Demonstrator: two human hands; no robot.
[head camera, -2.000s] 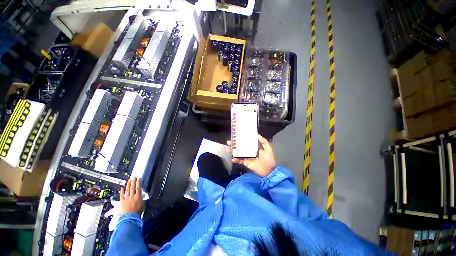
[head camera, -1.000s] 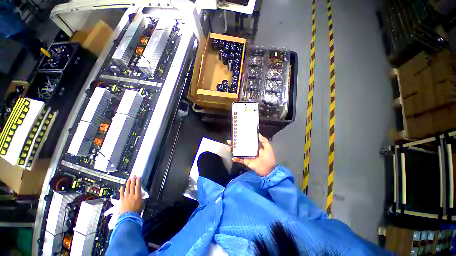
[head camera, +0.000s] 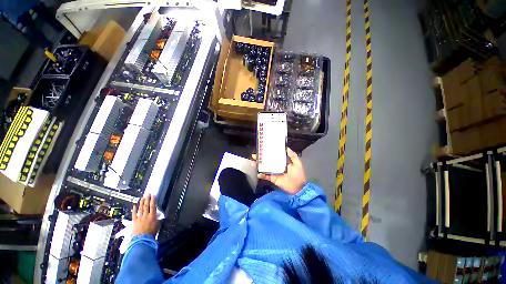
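My right hand (head camera: 289, 176) holds a smartphone (head camera: 272, 143) upright in front of me; its bright white screen shows a list with small red marks down the left. My left hand (head camera: 145, 215) rests on the conveyor rail (head camera: 161, 161), fingers stretched out. A crumpled white cloth (head camera: 126, 228), perhaps a glove, shows on both sides of this hand; whether the hand grips it is hidden. Left of the rail, dark circuit boards (head camera: 151, 138) carry long pale heat sinks (head camera: 130, 143) and small orange-copper coils (head camera: 115, 140).
An open carton (head camera: 234, 83) of small black parts stands beside clear blister trays (head camera: 298, 91) beyond the phone. Black bins (head camera: 66, 62) and yellow-black striped strips (head camera: 22, 138) lie left of the line. Yellow-black floor tape (head camera: 344, 111) runs to the right, near brown cartons (head camera: 477, 105).
Both hands, the phone and the boards look practically unmoved. At the top left edge, a blue-clothed figure has shifted in the background.
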